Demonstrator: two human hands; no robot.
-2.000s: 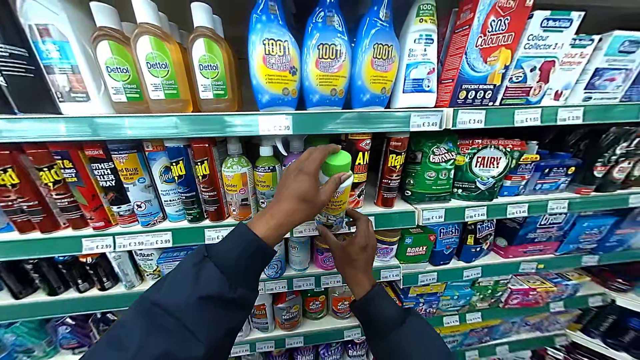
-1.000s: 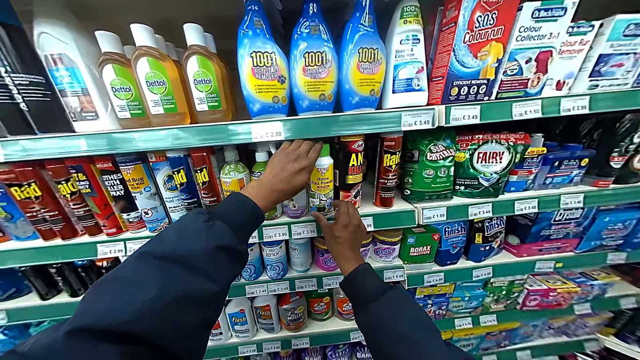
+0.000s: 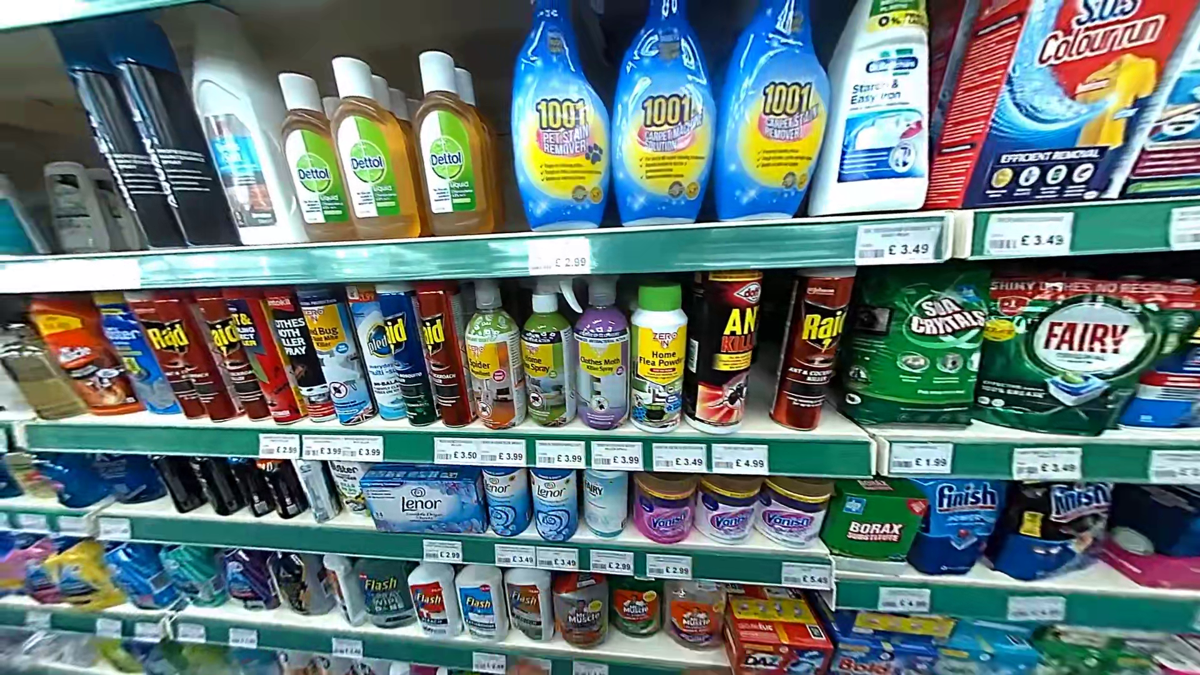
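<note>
Neither of my hands shows in the head view now. A flea powder bottle with a green cap (image 3: 657,361) stands upright at the front of the second shelf. A purple clothes moth spray bottle (image 3: 601,361) is just left of it, beside a green spray bottle (image 3: 548,366) and a spider repellent bottle (image 3: 494,366). On its right stands a black ant killer container (image 3: 724,356), and past a gap, a dark red Raid can (image 3: 812,352). More Raid cans (image 3: 442,361) line the left part of this shelf.
The upper shelf edge (image 3: 694,241) runs above, bearing Dettol bottles (image 3: 455,155) and blue 1001 spray bottles (image 3: 664,141). Green pouches (image 3: 1055,361) stand to the right. Lower shelves hold a Lenor box (image 3: 422,499), Vanish tubs (image 3: 727,511) and Flash bottles (image 3: 481,605). Price labels line the shelf edges.
Both hands, earlier around the green-capped bottle, have left the view. That bottle now stands untouched on the shelf beside the ant killer.
</note>
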